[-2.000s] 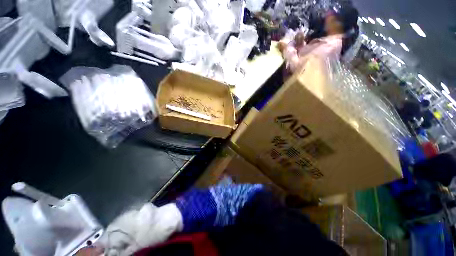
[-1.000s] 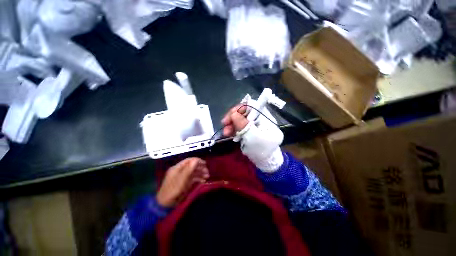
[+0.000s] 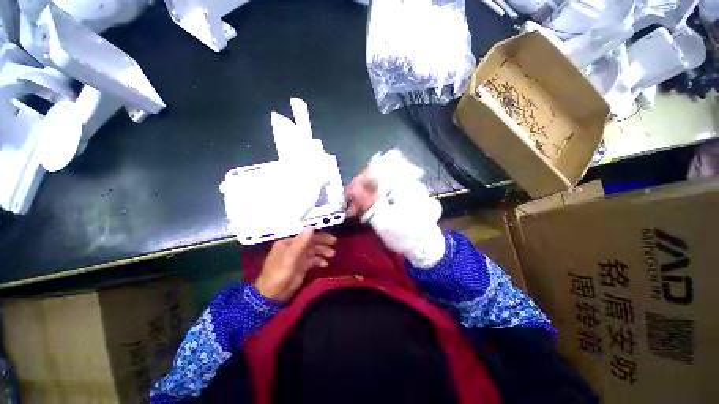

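Note:
A white camera housing (image 3: pixel 264 202) lies on the dark bench near its front edge, with its arm and an upright white piece (image 3: pixel 300 118) pointing away from me. My bare left hand (image 3: pixel 295 262) is at the housing's near edge, its fingers apart and one fingertip against the edge. My right hand (image 3: pixel 396 207), in a white knit glove with bare fingertips, is at the housing's right end by the small holes. Its fingertips are close together and blurred; what they hold cannot be made out.
A clear bag of white sticks (image 3: pixel 419 49) lies at the back, black leads (image 3: pixel 441 146) trailing from it. An open brown tray (image 3: pixel 516 130) with small dark bits is right of it. White housings (image 3: pixel 98 59) are piled at the left and back. A large carton (image 3: pixel 631 276) stands at right.
My left hand has moved up to the housing's near edge. My right hand, earlier with a black lead at its fingers, has moved closer to the housing. The white stick in the tray no longer shows.

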